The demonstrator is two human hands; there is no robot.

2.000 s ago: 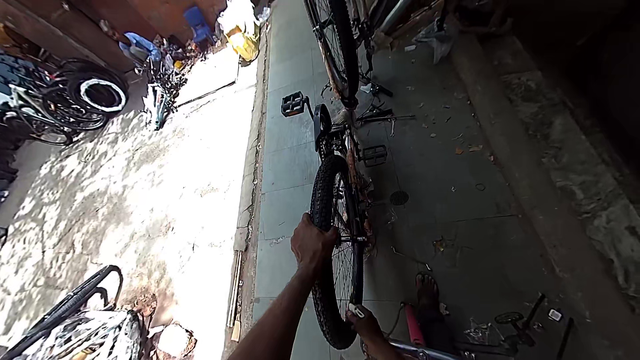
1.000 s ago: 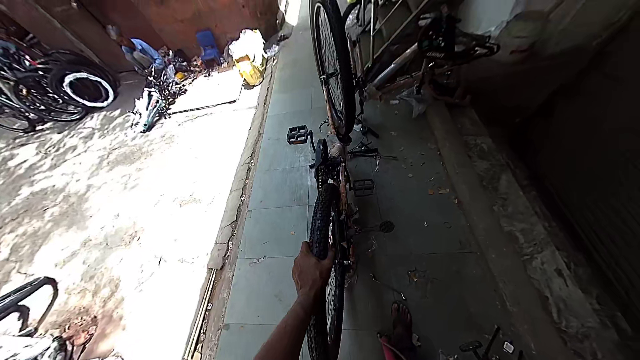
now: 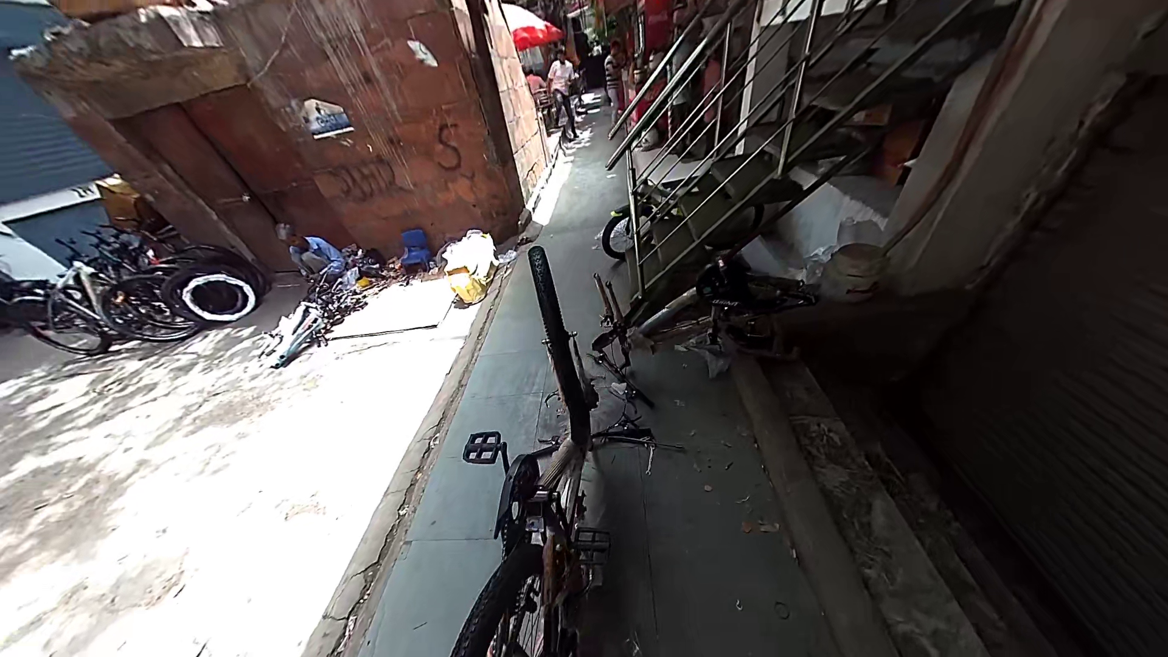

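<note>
Neither my left hand nor my right hand is in view now. A bicycle stands on the paved walkway, seen from behind and upside down or upright, I cannot tell which. Its near knobby tire is cut off by the bottom edge. The far tire rises beyond the frame. One black pedal sticks out to the left, and another pedal lies to the right of the frame. What touches the near wheel below the edge of view is hidden.
Metal stairs and a parked motorcycle stand ahead at right. A raised ledge borders the walkway. At left are parked bicycles, a crouching person and a yellow bag. People stand farther down the lane.
The view has tilted up toward the lane. One hand on the near tire, seen a second ago, is out of view; the second hand, at the wheel two seconds ago, is also unseen.
</note>
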